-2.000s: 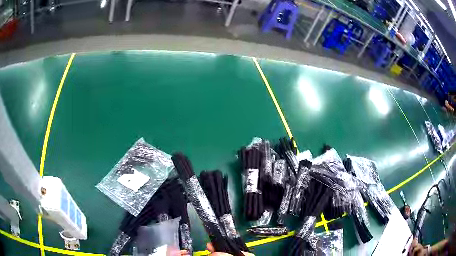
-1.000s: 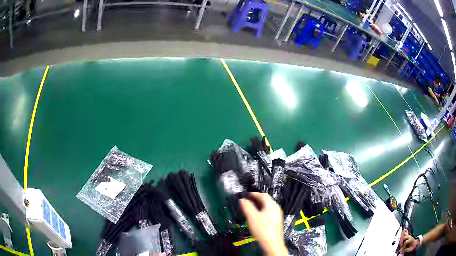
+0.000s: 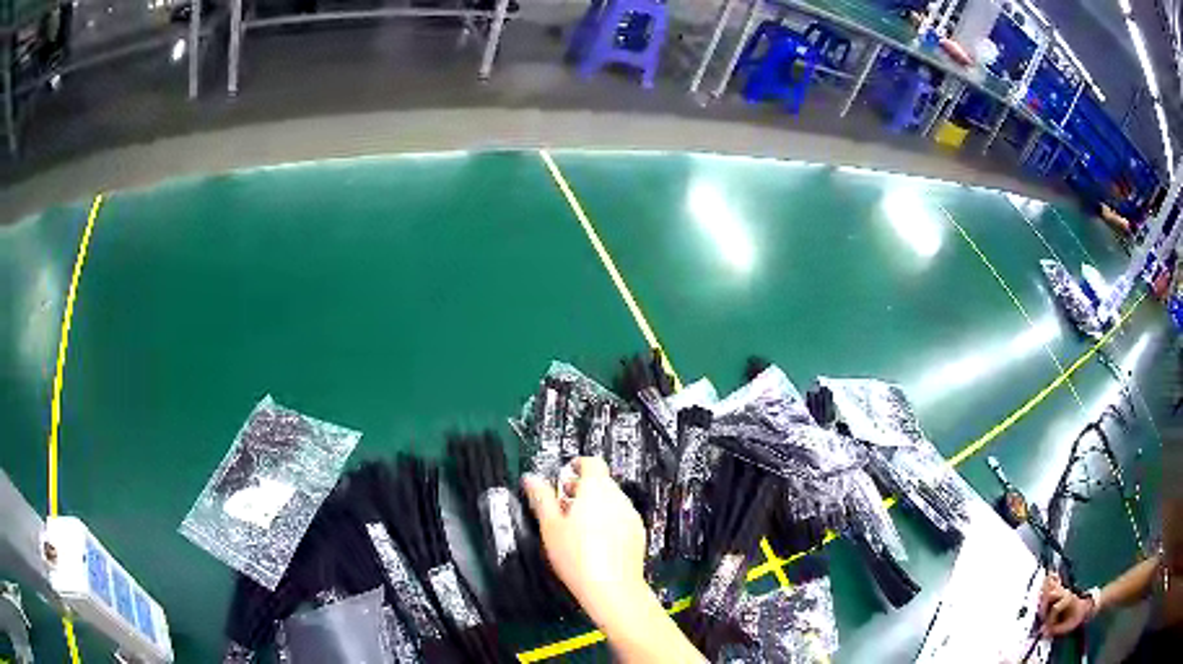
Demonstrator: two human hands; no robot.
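Note:
Several long bundles of black tubes, with shiny film bands, lie fanned side by side at the lower left and centre. Shorter wrapped bundles lie close together at the centre, partly over a clear bag. My right hand is over the lower left part of these short bundles, fingers curled and thumb side near a wrapped bundle. What lies under the palm is hidden, and I cannot tell whether the fingers grip anything. My left hand is not in view.
A clear bag with a white label lies at left, by a white box on a post. More bagged bundles lie at right. Another person's hand is at a white sheet, near a black wire harness.
My right hand has moved left and up. The black bundle that was beneath it now seems to lie at the right end of the left row. The view has shifted slightly.

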